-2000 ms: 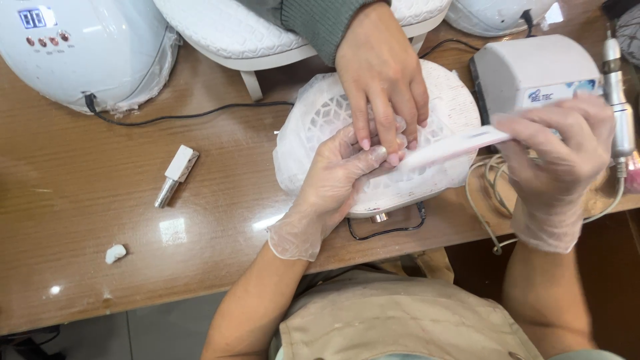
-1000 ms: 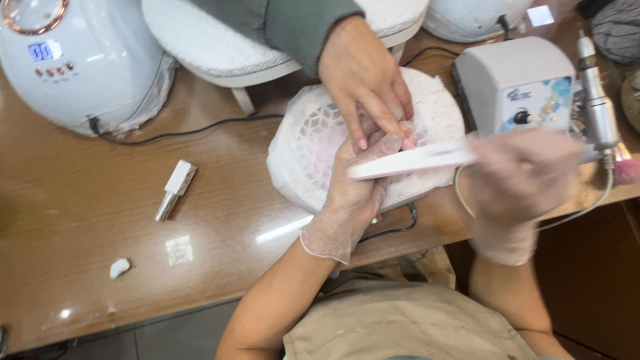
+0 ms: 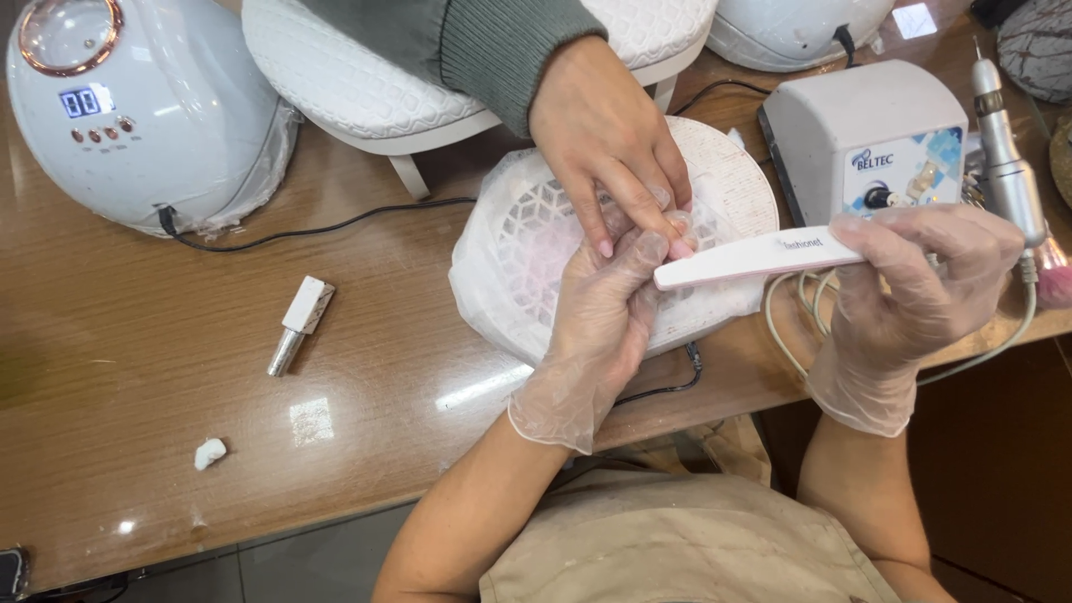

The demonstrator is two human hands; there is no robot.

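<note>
My left hand, in a clear glove, grips a finger of another person's hand, which reaches in from a green ribbed sleeve. Between the thumb and fingers of my gloved right hand is a white nail file, with its free end at that person's fingertip. Both hands are above a white nail dust collector with a patterned grille, partly wrapped in thin plastic film.
A nail lamp stands at the left, beside a quilted white hand rest. At the right are a nail drill's control box and its handpiece. A small white-and-silver bottle and a white scrap lie on the table.
The file was raised and tilted at first; now it lies nearly level at the fingertip, still in my right hand. My left hand keeps its hold on the other person's finger.
</note>
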